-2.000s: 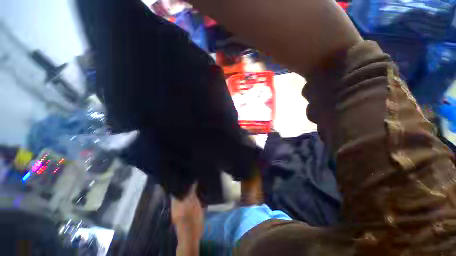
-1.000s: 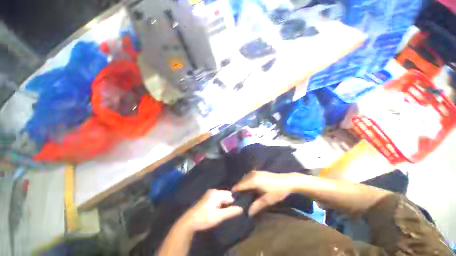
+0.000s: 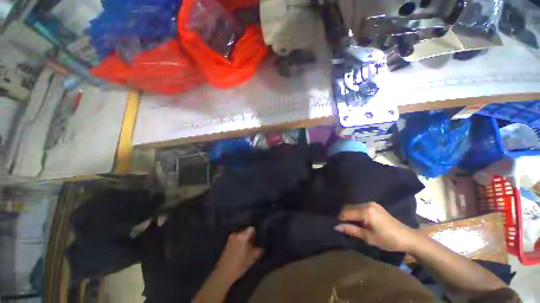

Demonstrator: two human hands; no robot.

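Observation:
A large black garment [image 3: 278, 183] lies over my lap below the table edge. My left hand [image 3: 241, 251] grips its upper fold at the centre. My right hand [image 3: 368, 228] pinches the same cloth further right, thumb and fingers closed on it. A doubled stretch of cloth runs between the hands. The machine's bright bed plate [image 3: 366, 94] juts over the table edge ahead, under the lamp. The cream button tray [image 3: 432, 44] sits right of the plate, holding dark pieces.
The white table [image 3: 237, 109] has a wooden front edge. A red-orange bag [image 3: 228, 59] and a blue bag [image 3: 133, 26] lie left of the machine. A blue plastic bag [image 3: 435, 142] hangs below the table on the right. A red basket [image 3: 503, 207] stands at far right.
The view has turned towards the bed plate. My hands, close together a second ago, are now further apart along the cloth. The garment, raised earlier, lies on my lap.

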